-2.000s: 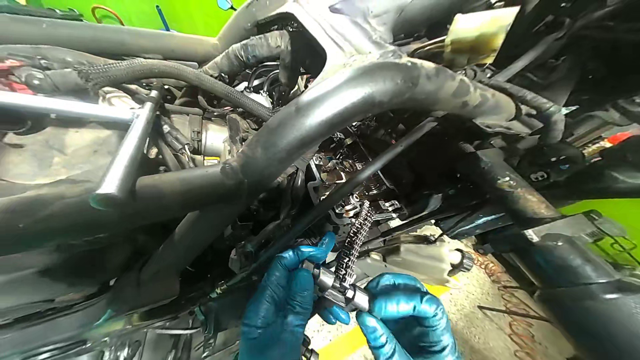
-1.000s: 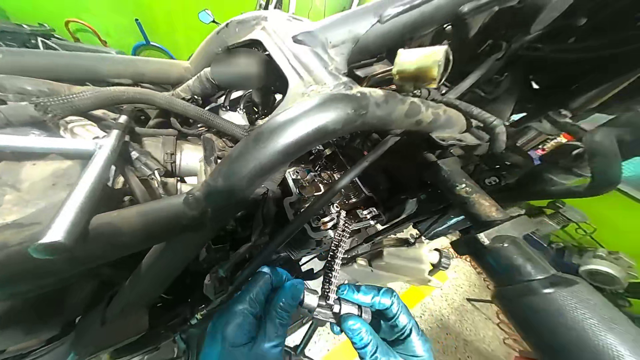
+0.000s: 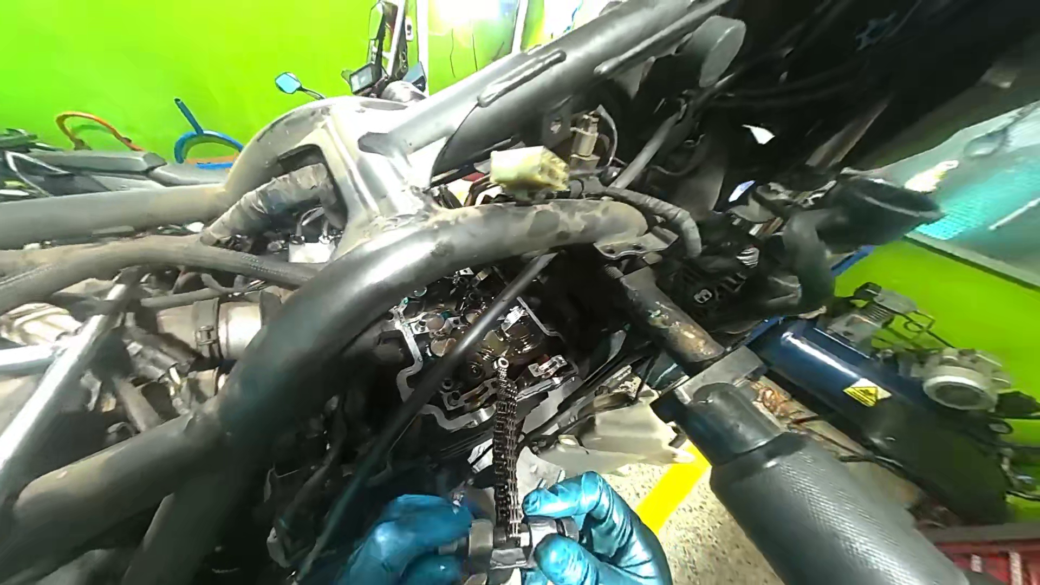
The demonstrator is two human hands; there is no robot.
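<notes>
My left hand (image 3: 410, 540) and my right hand (image 3: 601, 528), both in blue gloves, grip the two ends of a short metal shaft with collars (image 3: 508, 548) at the bottom of the view. A timing chain (image 3: 505, 455) loops around the middle of this shaft and runs up into the opened cylinder head (image 3: 479, 349) of a motorcycle engine. A thin black cable (image 3: 439, 366) crosses in front of the head. The lower part of my left hand is cut off by the frame, and the shaft's underside is partly hidden by my fingers.
A thick black frame tube (image 3: 349, 301) arches over the engine. A fork leg (image 3: 821, 504) stands at the lower right, and a pale plastic reservoir (image 3: 621, 435) lies between it and the chain. A T-handle tool (image 3: 61, 374) is at the left. A blue compressor tank (image 3: 845, 366) stands beyond.
The view has swung upward and to the right. Both hands still hold the shaft, with the chain looped around it.
</notes>
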